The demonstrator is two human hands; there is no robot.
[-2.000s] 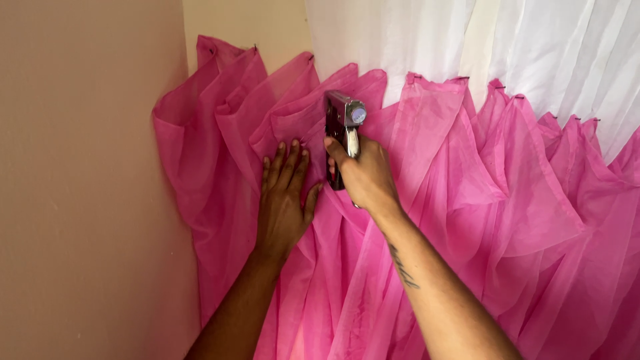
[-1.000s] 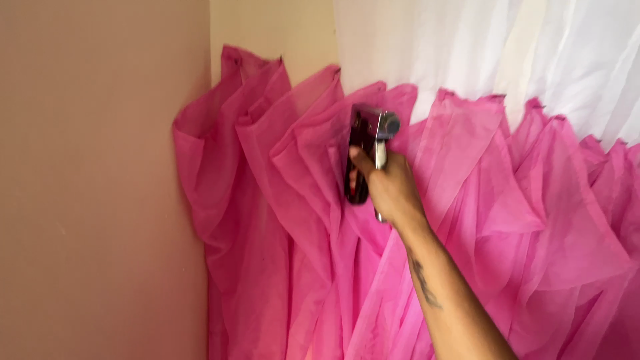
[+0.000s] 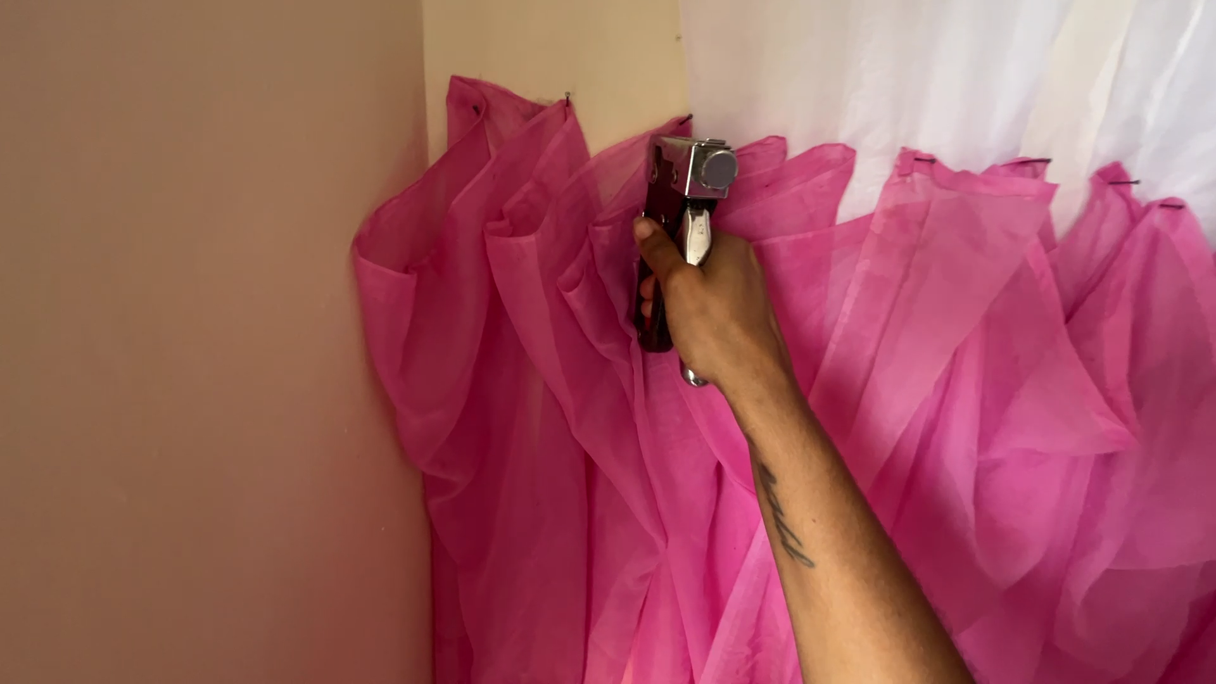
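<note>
Sheer pink fabric (image 3: 532, 399) hangs in gathered folds on the wall, its upper edge held at several spots by dark fasteners. My right hand (image 3: 717, 304) grips a staple gun (image 3: 679, 161) with a chrome and dark body, thumb on its near side and fingers around its handle. The tool's head is up against the fabric's top folds, just below and left of a pink peak. Whether it touches the wall cannot be seen. My left hand is out of view.
A plain beige side wall (image 3: 209, 342) meets the cream back wall (image 3: 589, 47) in a corner at left. White sheer fabric (image 3: 855, 66) hangs behind the pink folds at upper right.
My left hand, flat on the pink fabric two seconds ago, has left the view. The right hand has kept hold of the staple gun and moved it slightly left along the fabric's top.
</note>
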